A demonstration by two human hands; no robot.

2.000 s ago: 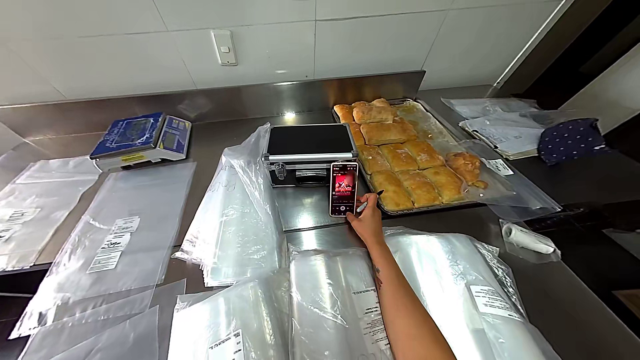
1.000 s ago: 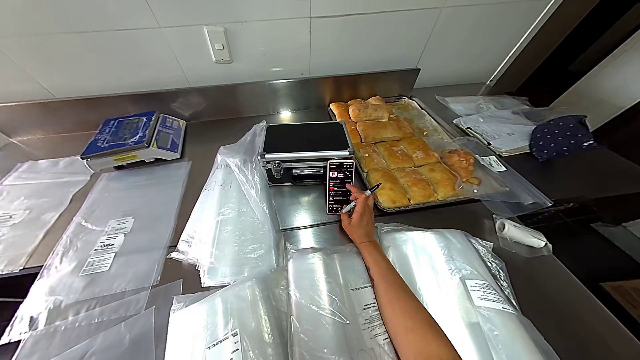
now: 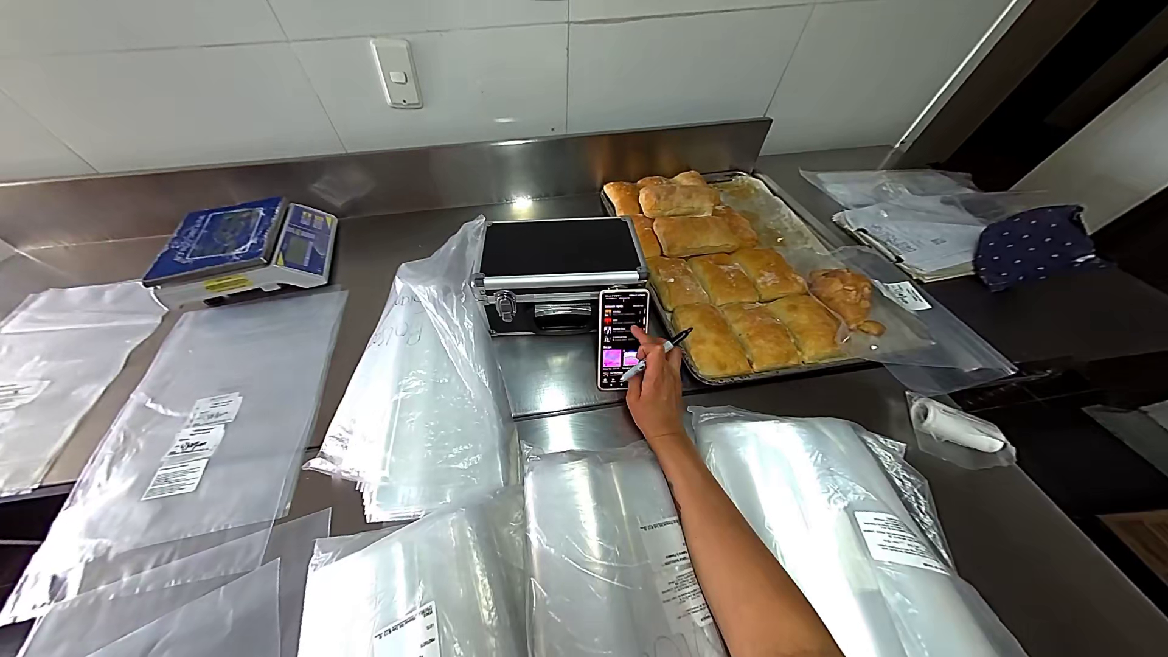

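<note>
My right hand (image 3: 655, 388) holds a marker pen (image 3: 659, 354) and has a fingertip at the lit screen of a smartphone (image 3: 623, 339). The phone stands upright, leaning on the front of a black case with metal edges (image 3: 558, 248). Just right of the hand is a metal baking tray (image 3: 794, 217) with rows of golden baked pastries (image 3: 719, 339). Packs of clear plastic bags (image 3: 602, 538) lie below, on both sides of my forearm. My left hand is out of view.
A blue-topped digital scale (image 3: 242, 242) stands at the back left. Flat plastic bags (image 3: 265, 374) with labels cover the left side. At the right are papers (image 3: 912, 237), a dark dotted cloth (image 3: 1036, 246) and a small white roll (image 3: 958, 427). A steel backsplash (image 3: 411, 187) runs behind.
The phone's screen shows different content from before. My right hand has stayed beside the phone with the marker, and its fingertip is now at the screen.
</note>
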